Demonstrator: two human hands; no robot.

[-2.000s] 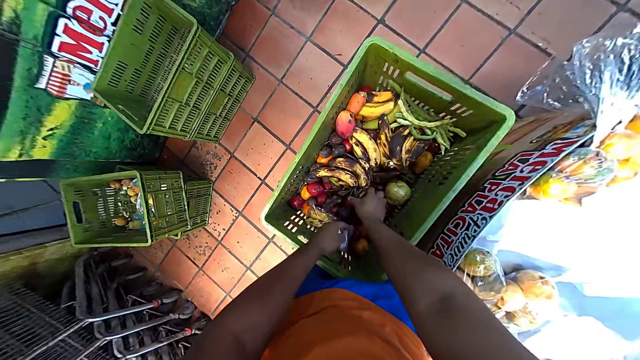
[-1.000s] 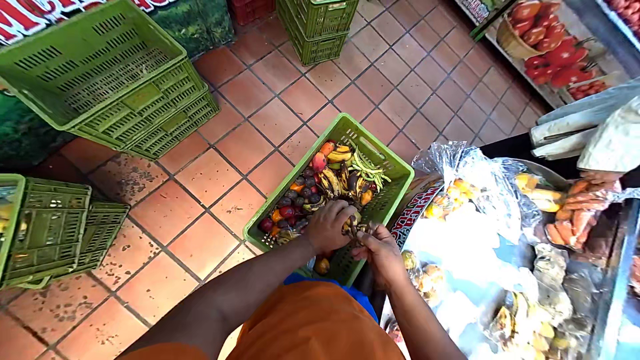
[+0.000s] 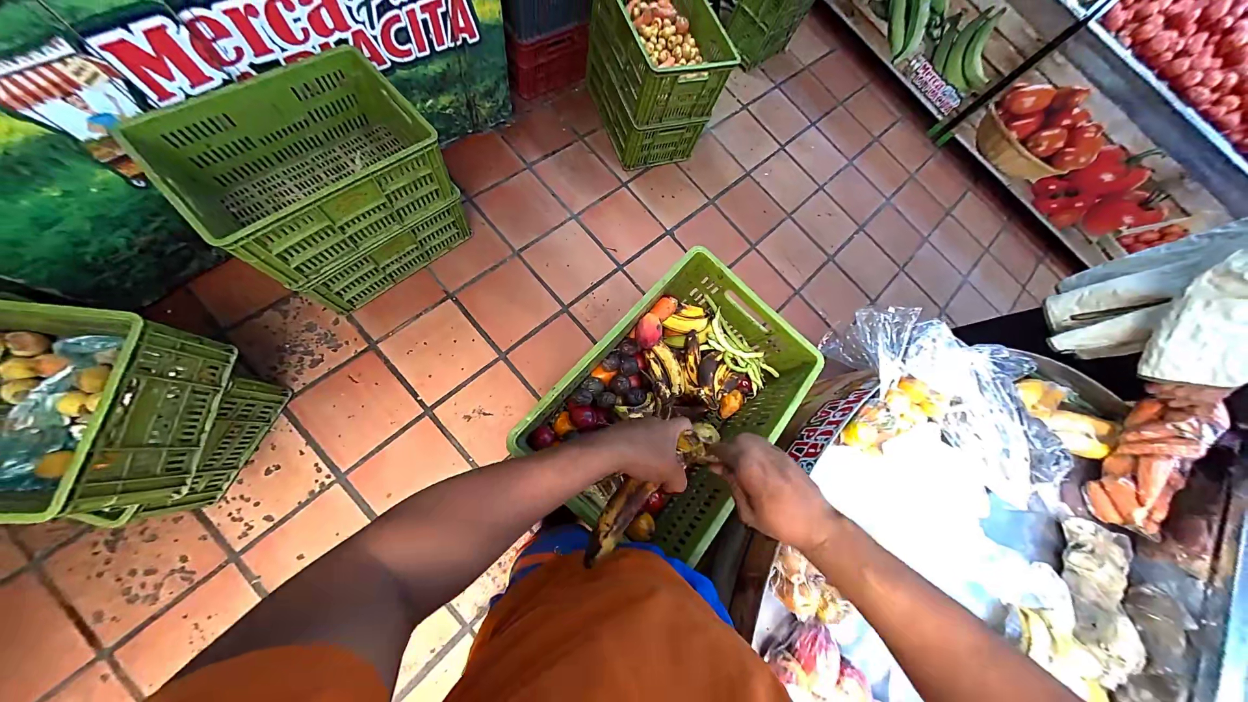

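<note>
A green plastic crate (image 3: pixel 792 375) in front of me holds overripe bananas (image 3: pixel 667 370), dark round fruits (image 3: pixel 614 385), red and orange fruits and green bean pods (image 3: pixel 736 346). Over its near part, my left hand (image 3: pixel 648 453) grips a browned banana (image 3: pixel 616 517), whose dark end hangs toward my orange shirt. My right hand (image 3: pixel 770 483) is close beside it, fingers pinched at the yellowish end of the held fruit, between both hands. Its fingertips are partly hidden, and so is what lies beneath my hands.
Stacked green crates (image 3: pixel 283 156) stand at the upper left, and a crate of yellow fruit (image 3: pixel 73 390) at the left edge. Another stack holds small round produce (image 3: pixel 663 34). To my right is a metal counter with bagged produce (image 3: pixel 916 409). A printed produce stand (image 3: pixel 1063 146) runs along the upper right.
Two seconds ago both hands were down in the crate among the fruit; now they are together above its near part with a browned banana. The view has shifted considerably.
</note>
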